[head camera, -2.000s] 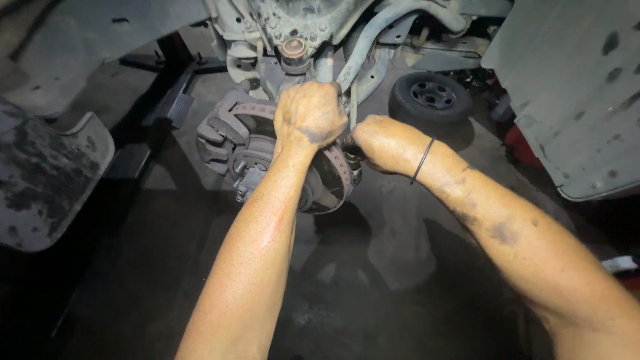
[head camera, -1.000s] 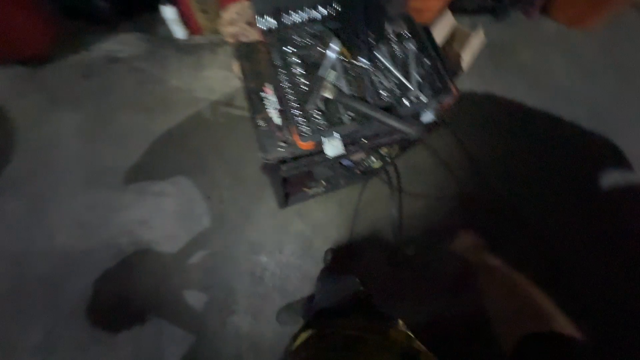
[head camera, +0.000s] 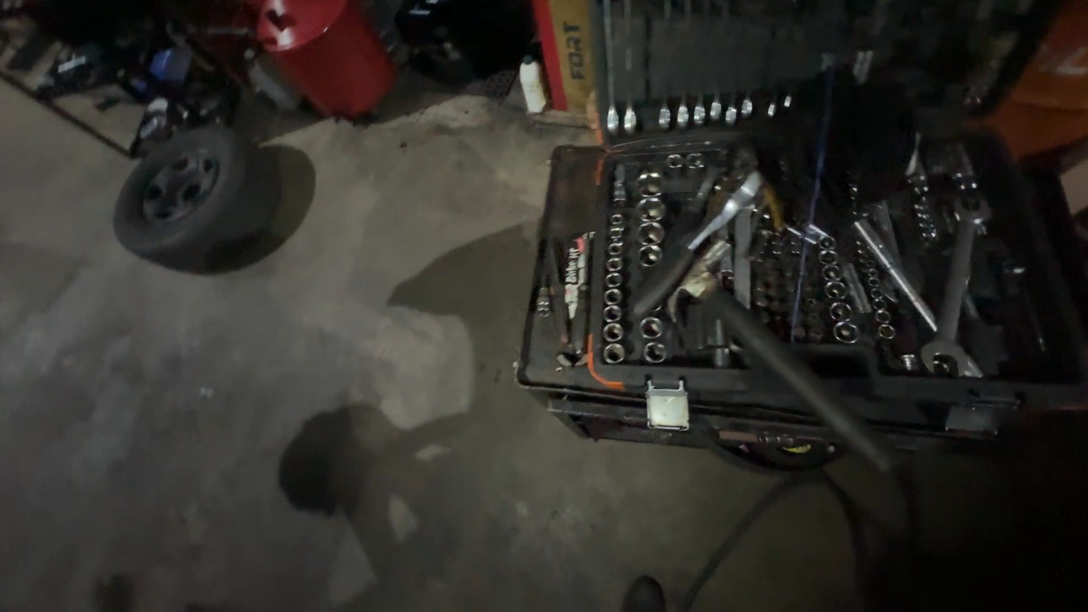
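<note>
Neither of my hands shows in the head view now. An open socket set case (head camera: 531, 361) fills the right side, with rows of chrome sockets (head camera: 651, 208) in its tray. Across the tray lie a hammer (head camera: 795, 374), its dark handle sticking out over the front edge, and a large combination wrench (head camera: 960, 272) at the right. Another tool with a dark grip and a shiny end (head camera: 722, 221) rests slantwise over the sockets. Several wrenches (head camera: 699, 110) hang in a row in the raised lid.
A wheel with its tire (head camera: 183, 191) lies on the concrete floor at the upper left. Behind it stand a red container (head camera: 327, 55) and a small white bottle (head camera: 533, 85). A dark cable (head camera: 739, 540) runs over the floor below the case. A shoe tip (head camera: 644, 592) shows at the bottom edge.
The view has swung from the brake disc and suspension, where both hands were, to the floor and the tool case. Both hands have left the view.
</note>
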